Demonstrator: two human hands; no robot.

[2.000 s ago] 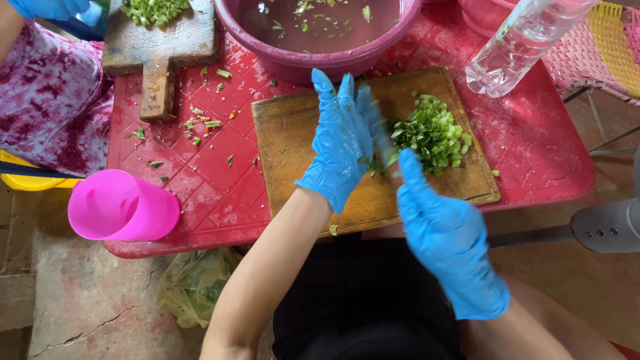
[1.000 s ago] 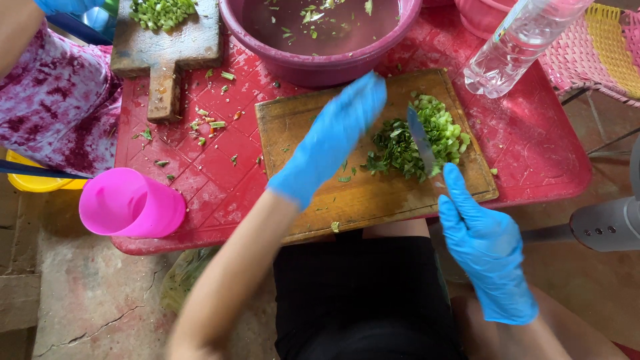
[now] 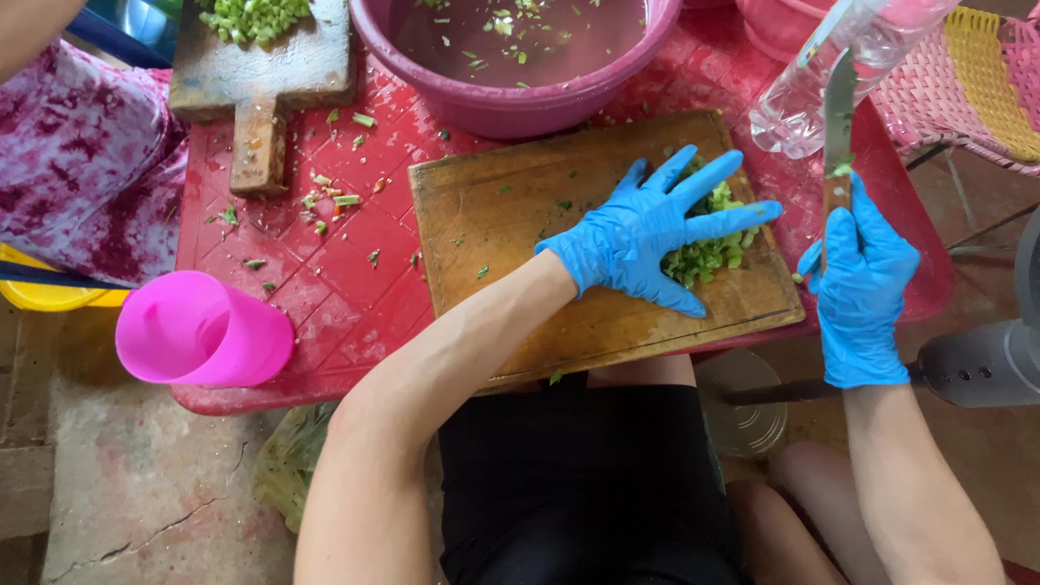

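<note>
My left hand (image 3: pixel 658 231), in a blue glove, spreads its fingers over the pile of chopped greens (image 3: pixel 715 258) on the wooden cutting board (image 3: pixel 504 301), covering part of the pile. My right hand (image 3: pixel 865 280), gloved too, grips the wooden handle of a knife (image 3: pixel 839 114) just right of the board. The blade points up and away from me, with bits of green stuck to it. Small green scraps dot the left half of the board.
Behind the board stands a purple plastic basin (image 3: pixel 520 101) of water with floating bits. A clear plastic bottle (image 3: pixel 784 114) lies at the right. A pink cup (image 3: pixel 203 329) is at the table's left edge. Another cutting board (image 3: pixel 313 77) holds chopped greens beside a person in tie-dye cloth (image 3: pixel 89 162).
My left hand has come down to the right onto the greens, its fingers now spread. The knife in my right hand has moved from over the pile to the right of the board.
</note>
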